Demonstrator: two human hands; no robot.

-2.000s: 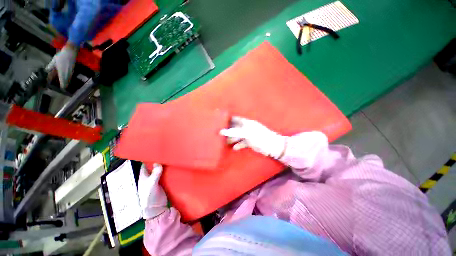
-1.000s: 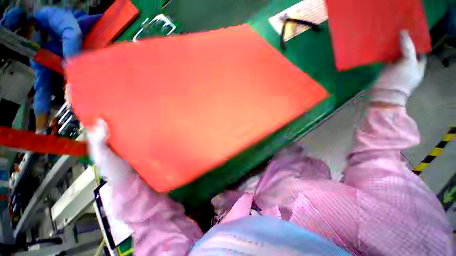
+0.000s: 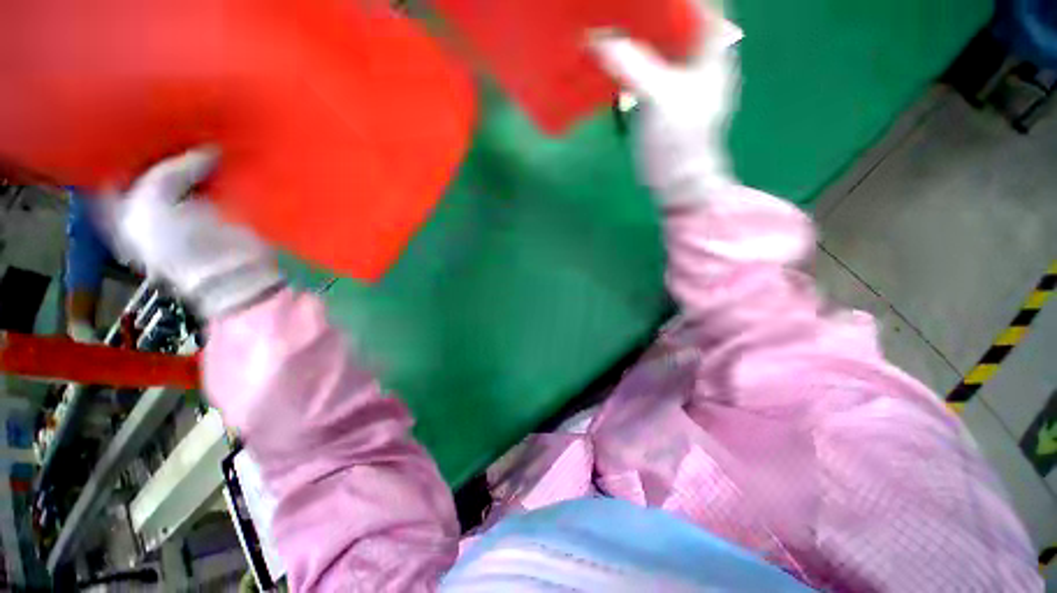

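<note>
The large thin red-orange foam pad [image 3: 348, 127] is lifted over the far left of the green bench, bent and cut off by the frame's edge. My left hand [image 3: 191, 238], white-gloved, grips its near edge. My right hand [image 3: 684, 110], white-gloved and blurred, holds the smaller red foam piece [image 3: 556, 58] over the far side of the bench, beside the large pad. The far ends of both foam pieces are out of view.
The green bench mat [image 3: 522, 266] lies in front of me. The record sheet's black frame [image 3: 249, 521] shows at lower left, partly behind my sleeve. A red strip [image 3: 99, 360] and conveyor rails are at left. A blue sleeve shows behind the pad. Floor tape [image 3: 1003, 348] is at right.
The large pad has moved up and left with my left hand, baring the near bench. My right hand has brought the smaller foam piece back leftward, beside the pad.
</note>
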